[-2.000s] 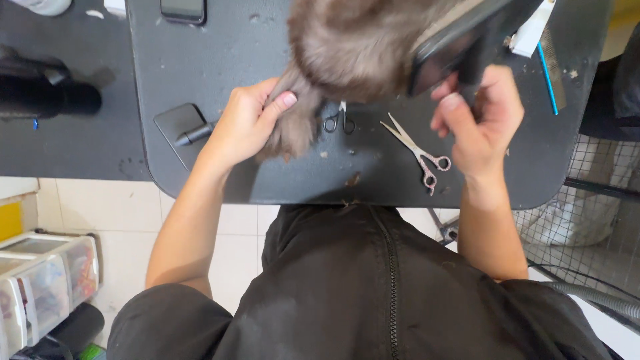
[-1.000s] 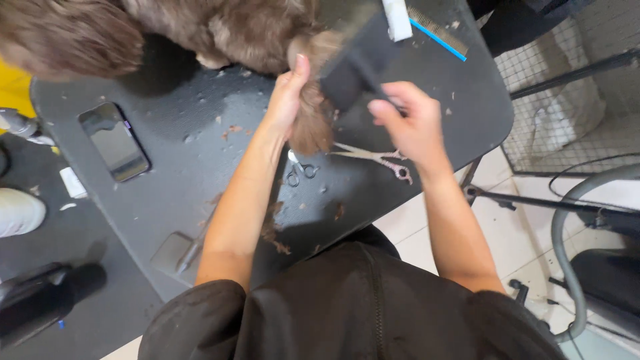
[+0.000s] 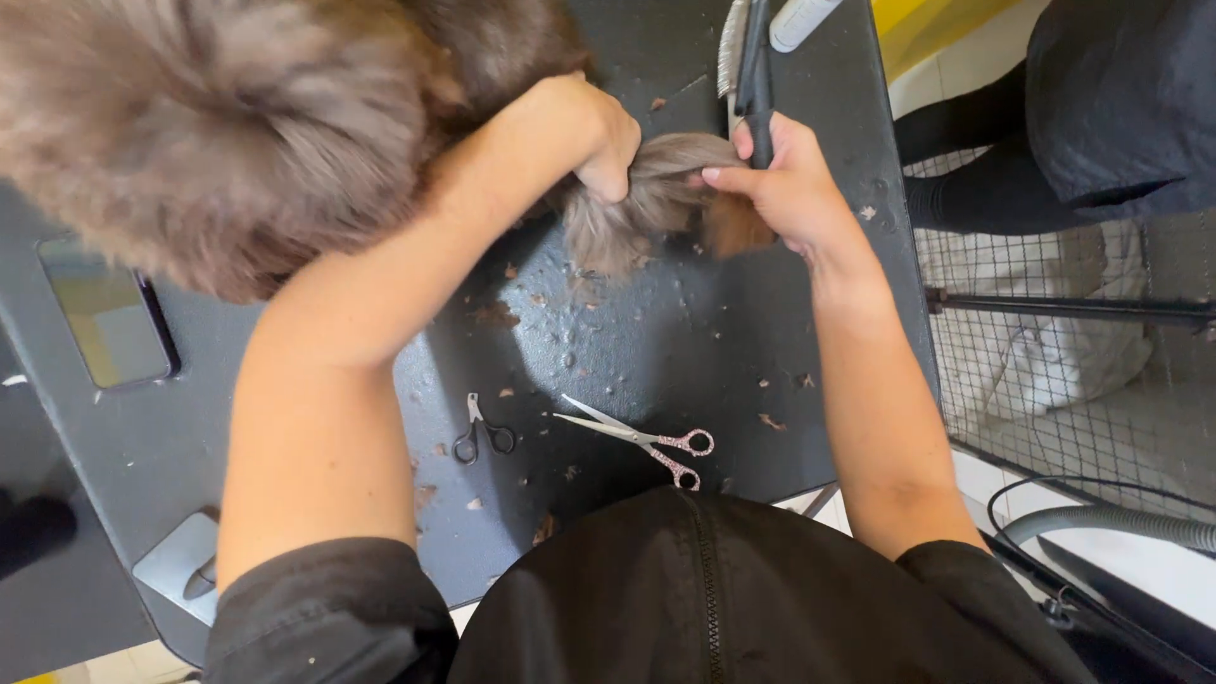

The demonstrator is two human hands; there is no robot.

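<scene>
A brown, long-haired animal [image 3: 313,142], seemingly a dog, is on the black grooming table [image 3: 760,332], its body at the upper left. My left hand [image 3: 598,138] is closed around a furry limb or tail [image 3: 665,190]; which of the two I cannot tell. My right hand [image 3: 784,180] holds the black handle of a slicker brush [image 3: 746,71], its pins facing left, while thumb and fingers touch the hair ends. Nearer my body lie scissors with patterned pinkish handles [image 3: 646,442], blades apart, and small black-handled scissors [image 3: 480,432].
A phone [image 3: 109,313] lies at the table's left, and a grey flat brush [image 3: 180,570] at the lower left corner. A white bottle or tube [image 3: 798,19] is at the top. Hair clippings dot the table. Beyond the right edge are a wire mesh pen [image 3: 1035,323], a grey hose [image 3: 1111,522] and a person's dark clothing [image 3: 1121,104].
The view has turned and shifted. The brush, over the fur one second ago, now points upward in my right hand, whose fingers touch the hair. My left hand keeps hold of the furry part.
</scene>
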